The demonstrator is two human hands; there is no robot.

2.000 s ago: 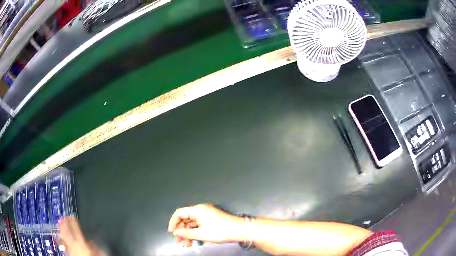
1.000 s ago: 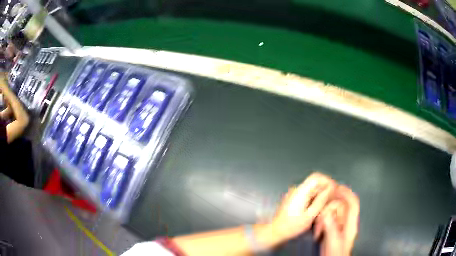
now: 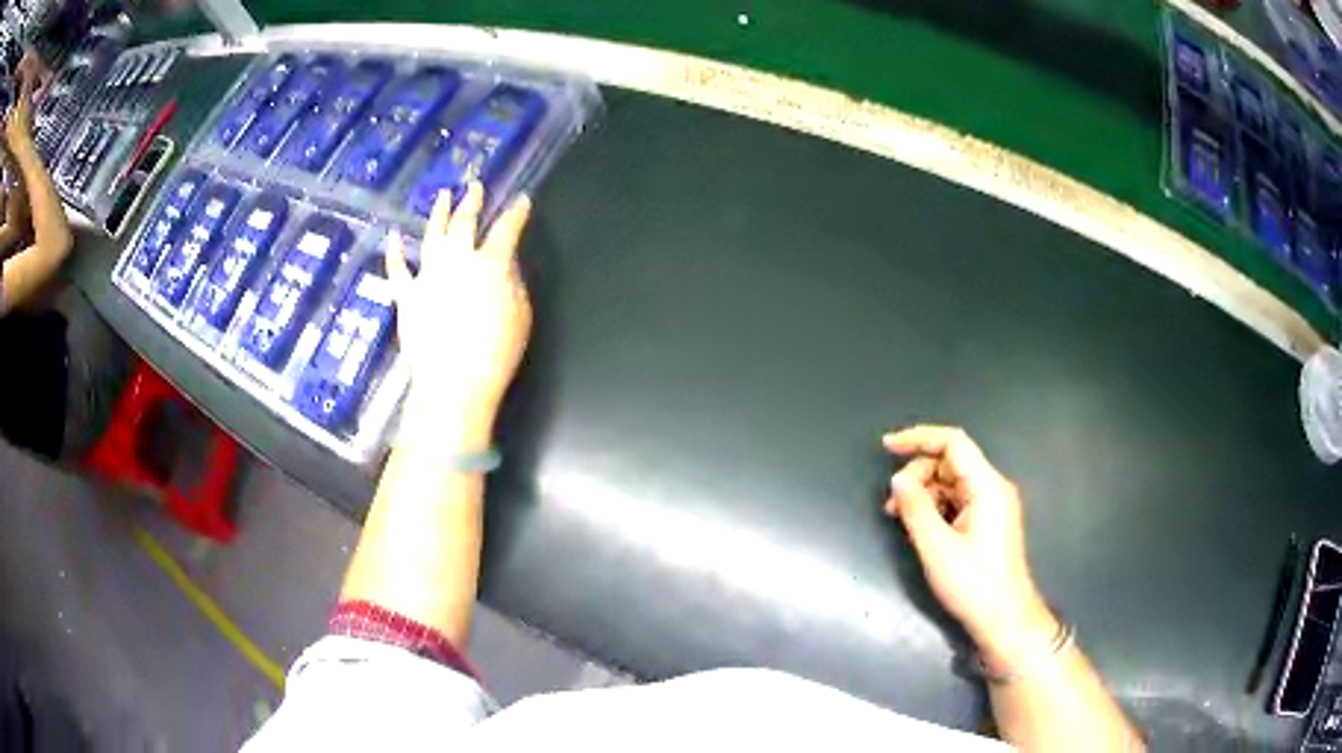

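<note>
A clear blister tray (image 3: pixel 577 124) at the left holds two rows of blue phones without battery covers, backs up, with white labels. My left hand (image 3: pixel 459 309) lies over the tray's right side with fingers spread, fingertips at a blue phone (image 3: pixel 486 136) in the back row and beside a front-row phone (image 3: pixel 350 350). Whether the fingertips press on the phone or the tray is unclear. My right hand (image 3: pixel 964 530) is over the dark mat at the right, fingers curled, with no object visible in it.
Green conveyor (image 3: pixel 942 74) with a pale edge strip (image 3: pixel 824 121) runs behind; another phone tray (image 3: pixel 1173 125) lies on it. At right: smartphone (image 3: pixel 1313 633), dark thin tool (image 3: pixel 1275 618), part of a white fan (image 3: pixel 1325 405). At left: another person's arm (image 3: pixel 37 221), red stool (image 3: pixel 140 427).
My hands, together a second ago, are now apart. My left hand has moved left onto the tray. The view has shifted, with the tray now higher in the picture.
</note>
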